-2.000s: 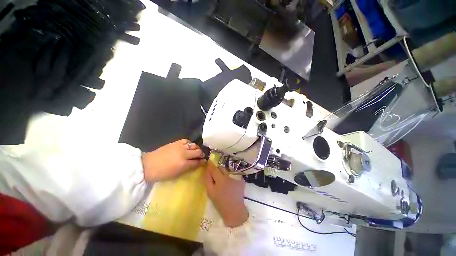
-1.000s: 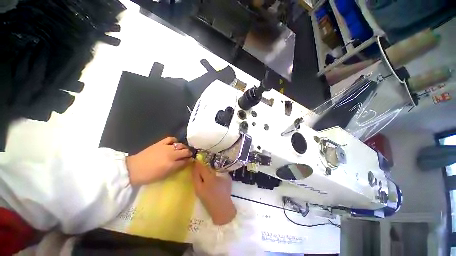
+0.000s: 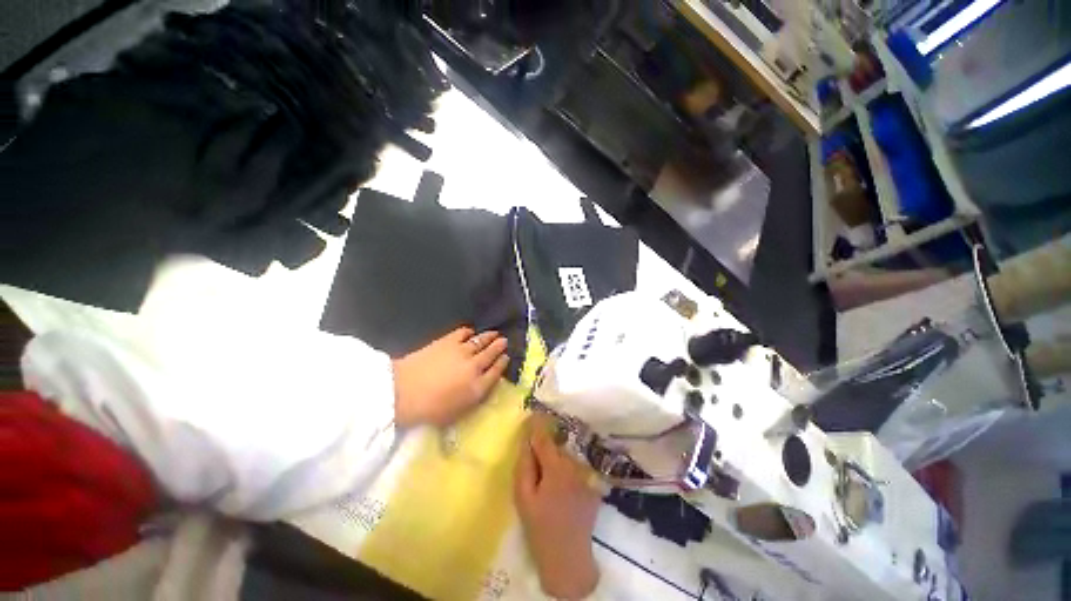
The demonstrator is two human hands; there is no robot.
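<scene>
A black fabric panel point(image 3: 411, 264) lies flat on the white table, with a small tab on its far edge. A zipper point(image 3: 521, 264) with a pale line runs between it and a second black piece that bears a white brand label point(image 3: 574, 287). My left hand point(image 3: 449, 376) rests flat on the panel's near edge, fingers slightly apart. My right hand point(image 3: 558, 499) is beside the needle area of the white sewing machine point(image 3: 634, 352); its fingertips are partly hidden, and whether it holds anything cannot be told.
A large heap of cut black pieces point(image 3: 223, 129) is at the upper left. A yellow sheet point(image 3: 452, 493) lies under the hands. Small black pieces point(image 3: 660, 517) sit below the machine arm. Thread cones point(image 3: 1039, 282) stand at the right, with shelves point(image 3: 893, 164) behind.
The labelled piece and zipper now show left of the machine head. My left hand has come away from the needle area and its fingers lie flatter. The view has shifted, moving the machine lower right.
</scene>
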